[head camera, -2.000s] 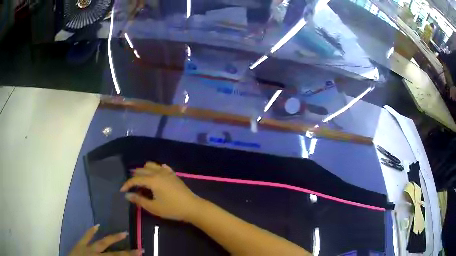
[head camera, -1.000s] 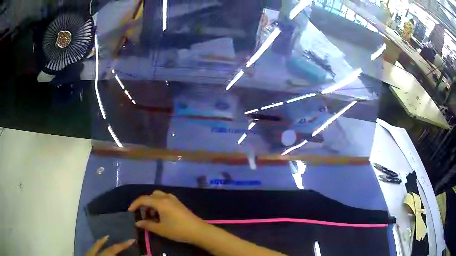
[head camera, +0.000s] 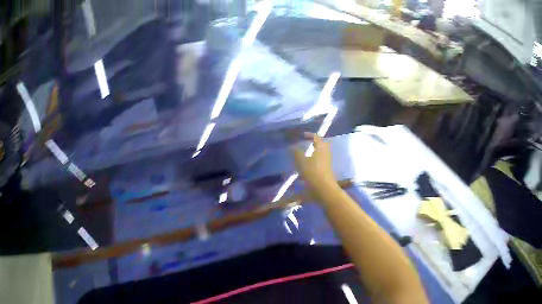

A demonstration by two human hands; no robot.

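The clear bluish sewing template lies on the worktable, with its lid (head camera: 261,142) raised behind the brown-taped hinge (head camera: 178,236). A black garment panel (head camera: 261,261) lies on the base along the bottom of the picture, with a curved pink line (head camera: 279,278) across it. My right hand (head camera: 314,159) is at the raised lid near its right edge, blurred; I cannot tell whether its fingers grip the sheet. My left hand is not in view.
Right of the template, on white, lie dark thread snips (head camera: 383,190), crossed pale-yellow pieces (head camera: 444,222) and small dark cut pieces (head camera: 466,256). Dark and yellowish cloth (head camera: 511,205) is at far right. A pale table (head camera: 419,83) stands behind.
The view has swung right. My right hand has left the panel's left corner and moved up and right to the lid. My left hand has gone out of the picture.
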